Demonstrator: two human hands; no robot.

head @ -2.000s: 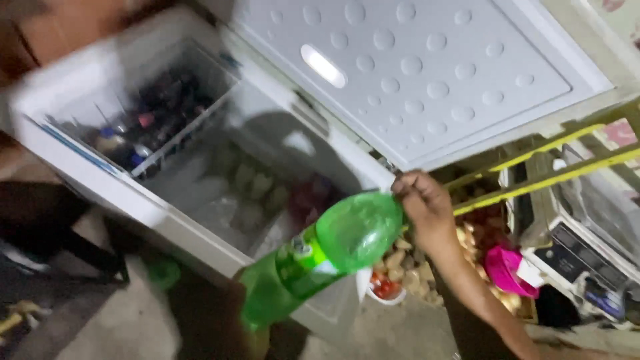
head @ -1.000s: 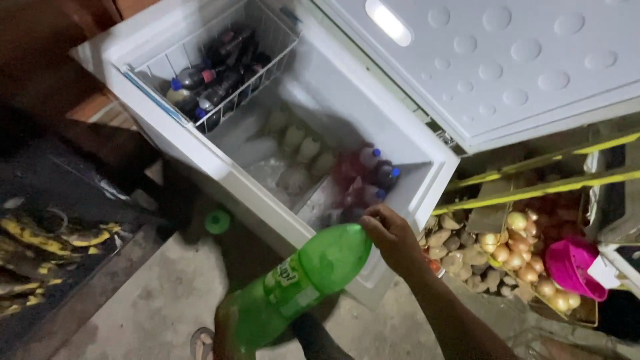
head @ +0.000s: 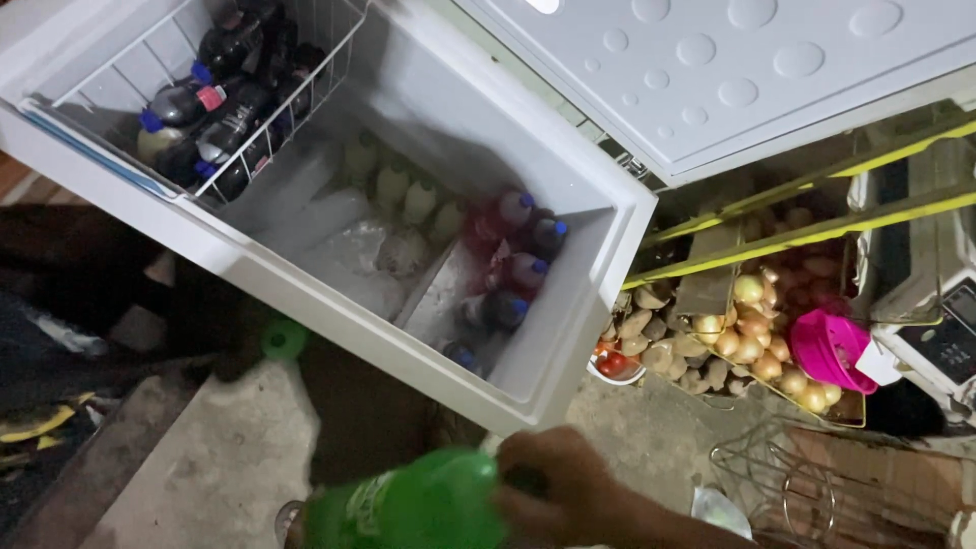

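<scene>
A large green plastic soda bottle (head: 427, 499) lies tilted at the bottom edge. My right hand (head: 553, 484) is closed around its neck end; the cap is hidden by the fingers. Only a sliver of my left hand (head: 299, 532) shows against the base end, the rest being dark or out of frame. Beyond the bottle stands a white chest freezer (head: 335, 324) with its lid (head: 717, 91) raised. A white wire basket (head: 274, 130) inside it holds several dark soda bottles (head: 183, 105). Lower down are bottles with blue caps (head: 526, 271), pale bottles (head: 419, 202) and frosty plastic bags (head: 358, 244).
Onions (head: 751, 347), potatoes (head: 648, 328), a bowl of tomatoes (head: 614, 367) and a magenta plastic basket (head: 827, 351) are right of the freezer, beneath yellow bars (head: 801, 232). A wire stand (head: 785, 480) is at lower right. A round green object (head: 284, 339) is near the freezer's front.
The green bottle and my right hand have moved down in view, away from the freezer opening. The view has shifted closer over the freezer.
</scene>
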